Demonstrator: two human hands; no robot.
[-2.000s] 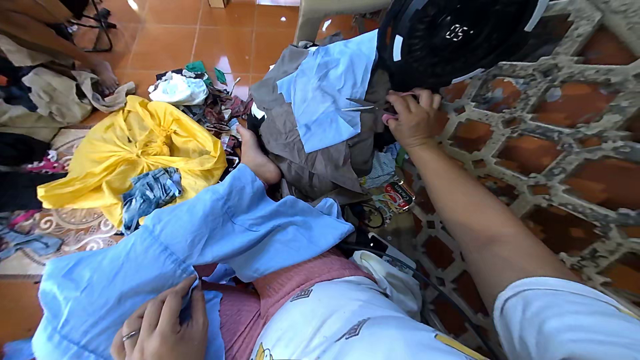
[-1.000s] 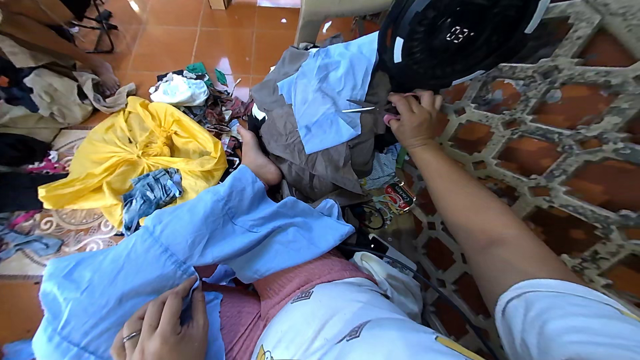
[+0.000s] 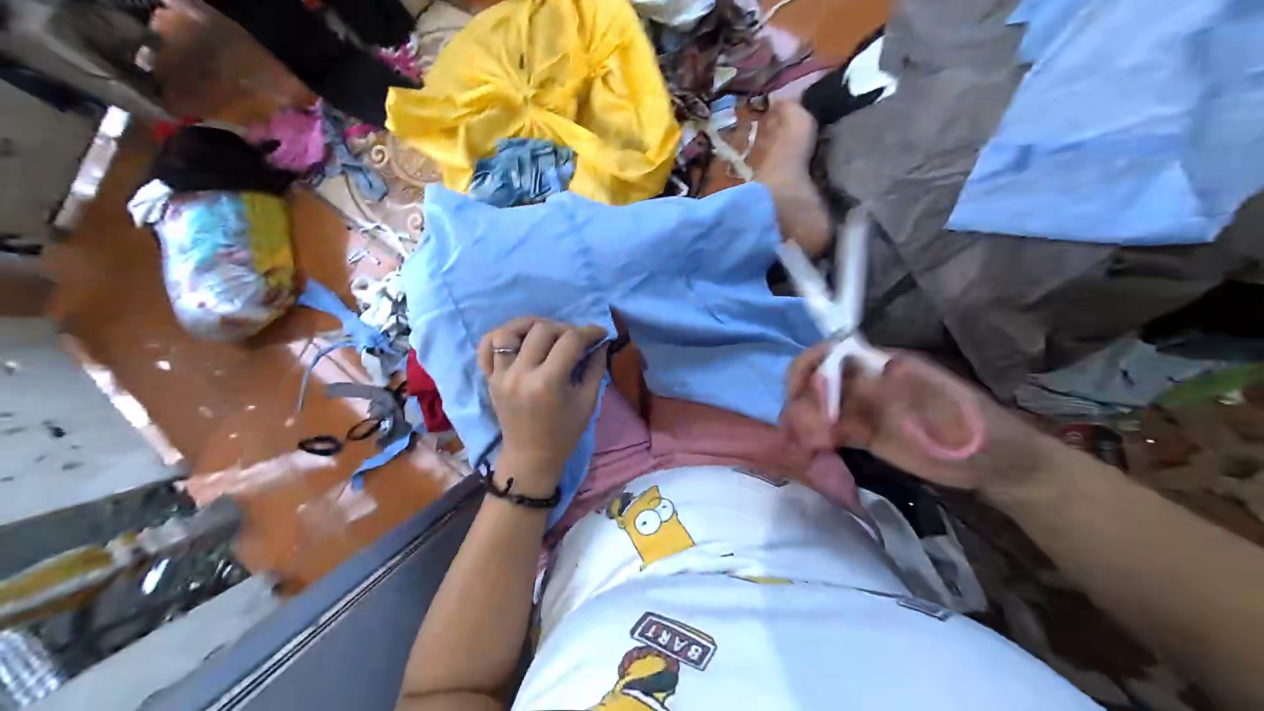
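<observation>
A light blue cloth piece (image 3: 513, 257) lies spread over my lap. My left hand (image 3: 543, 385) grips its edge near the middle, with a dark strip by the fingers. My right hand (image 3: 869, 405), blurred, holds scissors (image 3: 837, 306) with white blades apart and pink handles, at the right side of the cloth; the blades point up and away from me. Another light blue cloth piece (image 3: 1096, 128) rests on grey-brown fabric (image 3: 918, 168) at the upper right.
A yellow cloth bundle (image 3: 612, 89) with a bluish scrap (image 3: 523, 170) lies ahead. At left are a stuffed plastic bag (image 3: 227, 262) and another pair of scissors (image 3: 341, 434) among scraps. A bare foot (image 3: 795, 178) is beyond the cloth. A grey edge (image 3: 365, 602) runs at lower left.
My right hand has come from beside the black round appliance back toward my lap, scissors in hand. My left hand still grips the cloth. The view has swung down and left.
</observation>
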